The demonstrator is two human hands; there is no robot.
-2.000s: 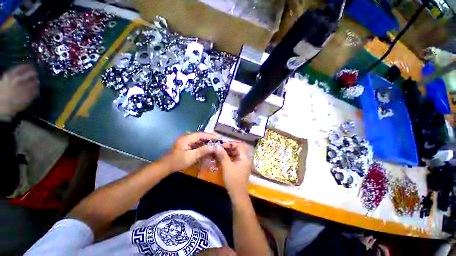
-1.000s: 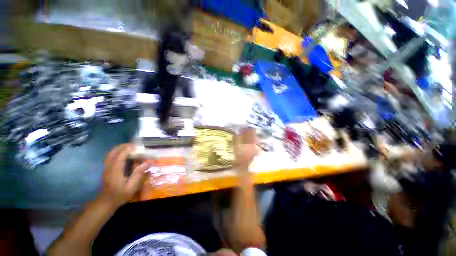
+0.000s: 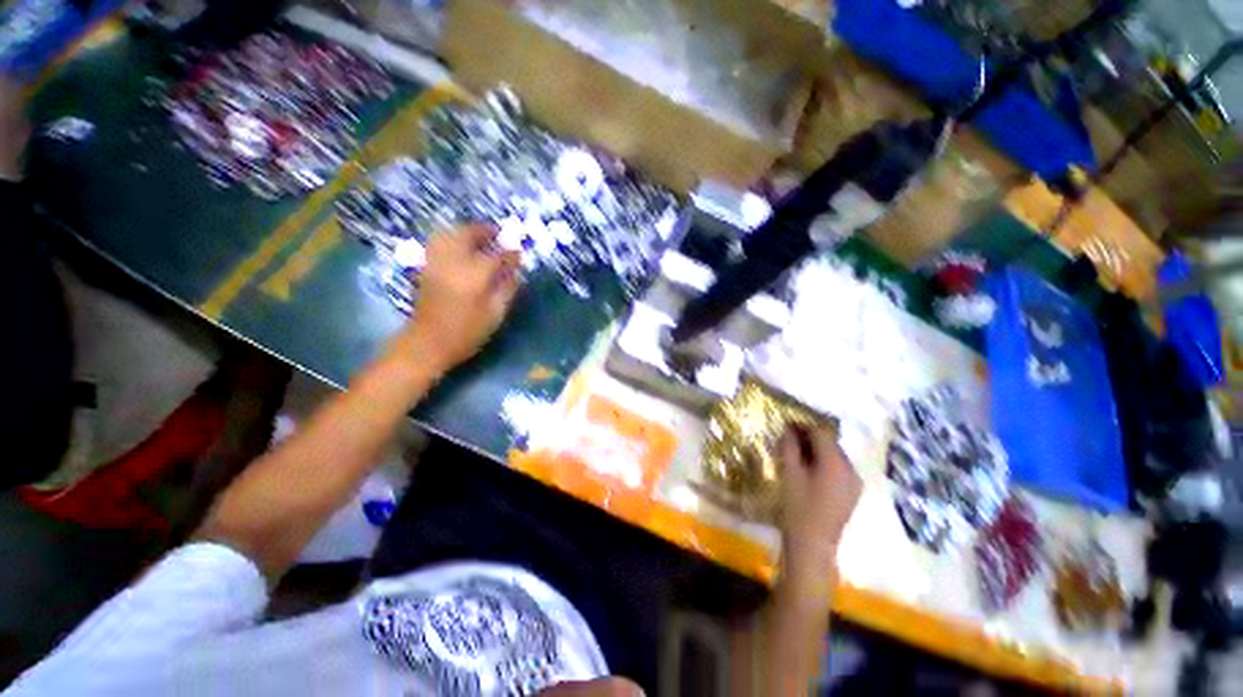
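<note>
My left hand (image 3: 464, 293) is at the near edge of the heap of silver and white plates (image 3: 573, 204), fingers bent against the pieces. Blur hides whether it grips one. My right hand (image 3: 818, 479) is at the right side of the parts tray (image 3: 827, 419), its fingertips at the gold-coloured parts (image 3: 743, 443). I cannot tell whether it holds any. The black electric screwdriver (image 3: 804, 225) slants down over the grey-white screw feeder (image 3: 682, 320), with its tip near the feeder's near end. The orange pad (image 3: 614, 443) lies in front of the feeder.
Black-and-silver parts (image 3: 943, 470), red parts (image 3: 1009, 547) and copper-orange parts (image 3: 1086, 586) lie right of the tray. A blue bin (image 3: 1056, 388) is behind them. A red-and-silver heap (image 3: 273, 109) lies beyond the yellow lines. A cardboard box (image 3: 614, 95) stands behind. Another person's dark sleeve (image 3: 30, 327) is at far left.
The view has swung right and back left. My hands, together at a small piece two seconds ago, are now apart: left at the plate heap, right at the gold-coloured parts.
</note>
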